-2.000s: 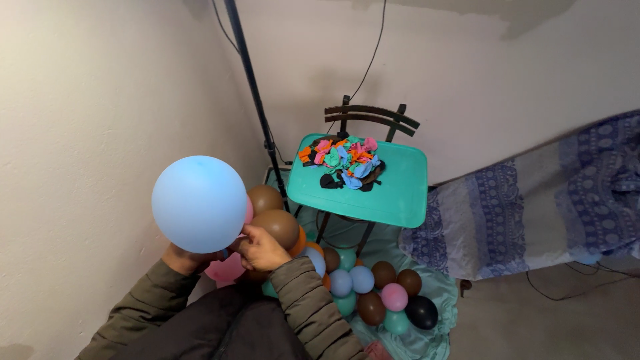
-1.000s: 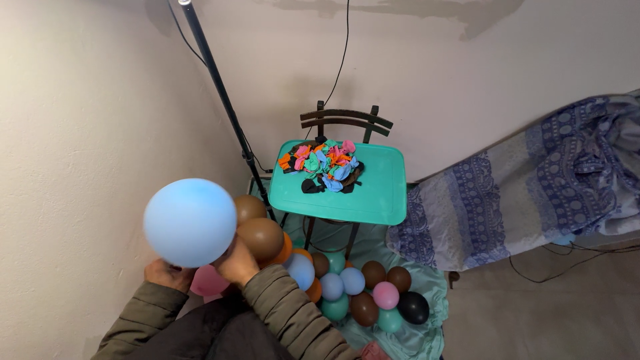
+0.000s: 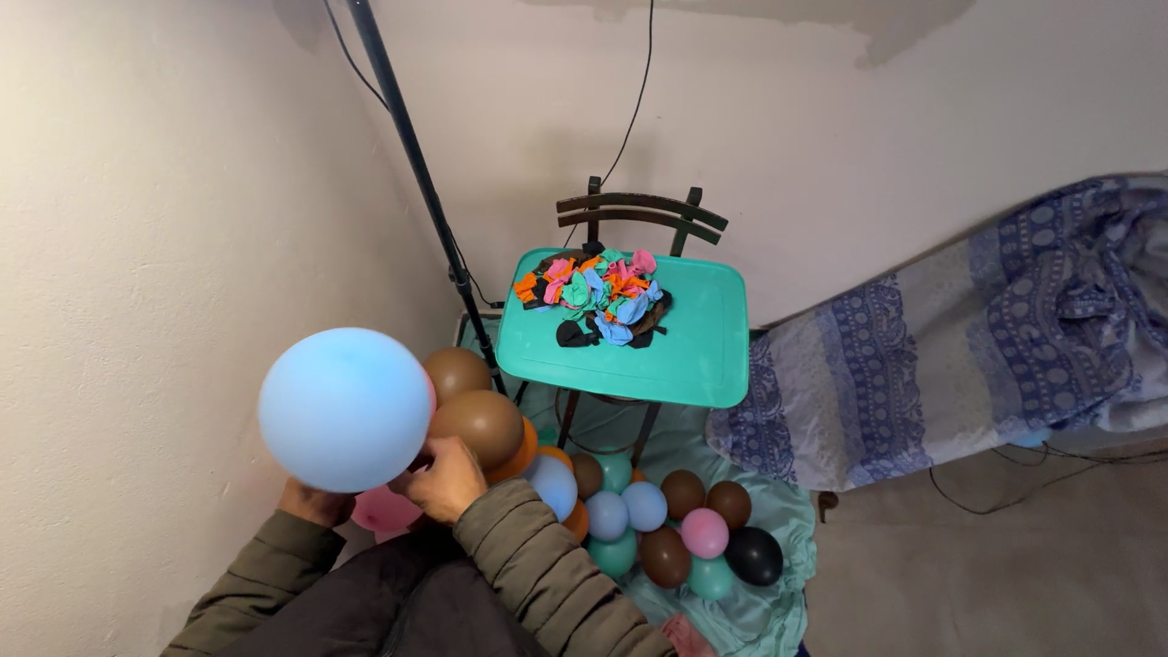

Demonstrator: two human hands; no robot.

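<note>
A large inflated light-blue balloon (image 3: 347,409) is between my hands at the lower left. My left hand (image 3: 315,504) is under the balloon, its fingers mostly hidden behind it. My right hand (image 3: 444,481) is at the balloon's lower right side with its fingers curled; what lies between the fingertips is hidden. A pink balloon (image 3: 385,511) shows below and between my hands. Close to my right hand are brown balloons (image 3: 479,427), part of a cluster with orange, blue, teal, pink and black balloons (image 3: 754,556) that runs to the right.
A chair (image 3: 639,212) holds a teal tray (image 3: 703,365) with a heap of uninflated balloons (image 3: 598,290). A black pole (image 3: 415,155) stands left of it. Teal fabric (image 3: 776,611) lies under the cluster. A blue patterned cloth (image 3: 876,383) hangs at the right; dark cables (image 3: 985,511) lie beneath.
The blue balloon stays between my hands. My right hand's fingers have shifted at the balloon's lower side. The view has moved slightly.
</note>
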